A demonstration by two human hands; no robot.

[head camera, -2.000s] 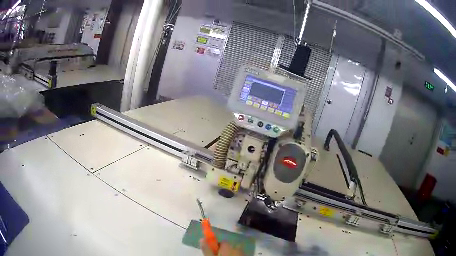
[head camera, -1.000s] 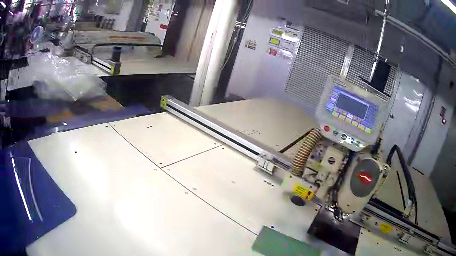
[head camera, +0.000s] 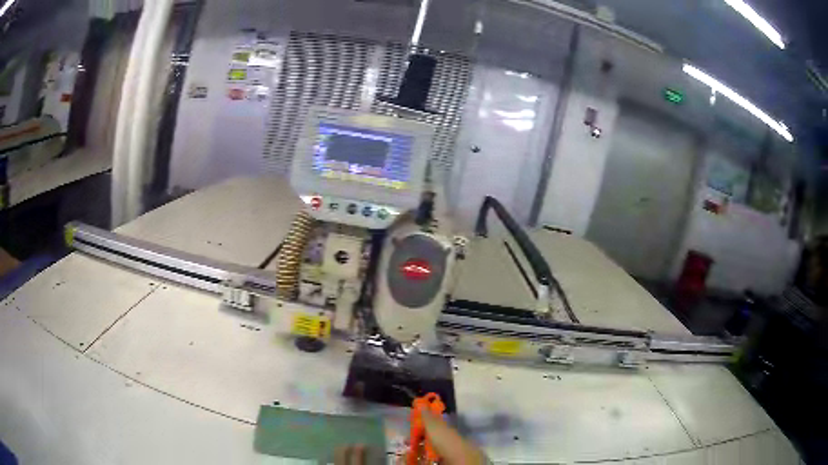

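Observation:
The orange air blow gun (head camera: 425, 427) is at the bottom centre, in front of the dark hook opening (head camera: 399, 374) under the needle head. My right hand (head camera: 456, 443) is around it, cut off by the bottom edge. My left hand (head camera: 354, 454) shows only as blurred fingertips over the lower right part of the green cover plate (head camera: 309, 434). Whether it holds anything cannot be seen. The plate lies flat on the table, left of the opening. The grey oval cover with a red badge is on the sewing head (head camera: 416, 281) above the opening.
The control panel (head camera: 363, 168) stands behind and left of the head. The silver beam (head camera: 154, 259) crosses the table on both sides of the head. A black cable chain (head camera: 517, 238) arches behind the beam at right. Bluish-grey smudges mark the table right of the opening.
The view has swung left, then back right. The orange gun, out of view one second ago, is now in front of the opening. Fingers have come into view over the green plate.

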